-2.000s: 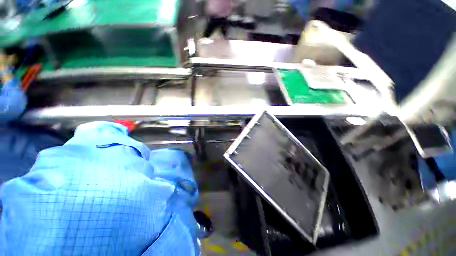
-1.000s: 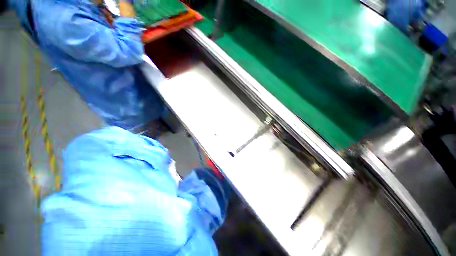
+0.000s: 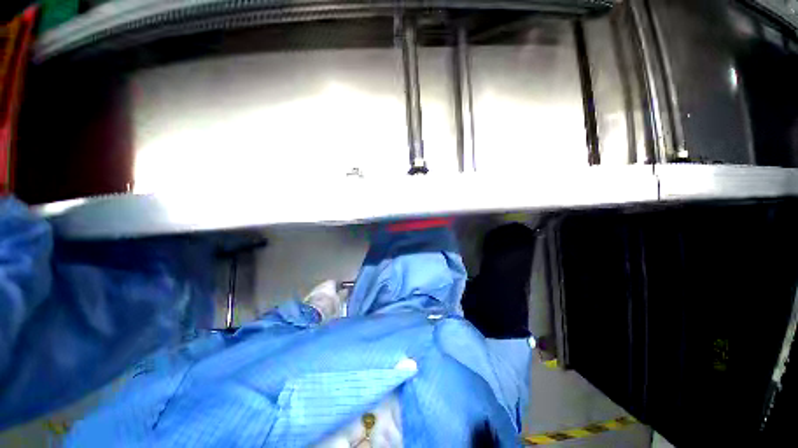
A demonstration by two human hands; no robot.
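My left hand [image 3: 325,300], in a white glove, is low beside my blue smock, below the conveyor's front rail. It is small and blurred. A short thin object touches or lies beside its fingers; I cannot tell whether the hand grips it. My right hand is not in view. The silver conveyor [image 3: 262,197] lies across in front of me, with pale bright panels and dark cross bars between its rails. No board or carrier shows on this stretch.
A deep black tote [image 3: 604,289] stands at the right below the rail. A neighbour's blue sleeve [image 3: 105,306] is close at the left. An orange-red tray edge [image 3: 10,96] shows at the far left. Yellow-black tape [image 3: 582,432] marks the floor.
The view has turned and tilted down to the near rail. The green bench has mostly left view; the black tote is back in view at right, and my left glove now shows.
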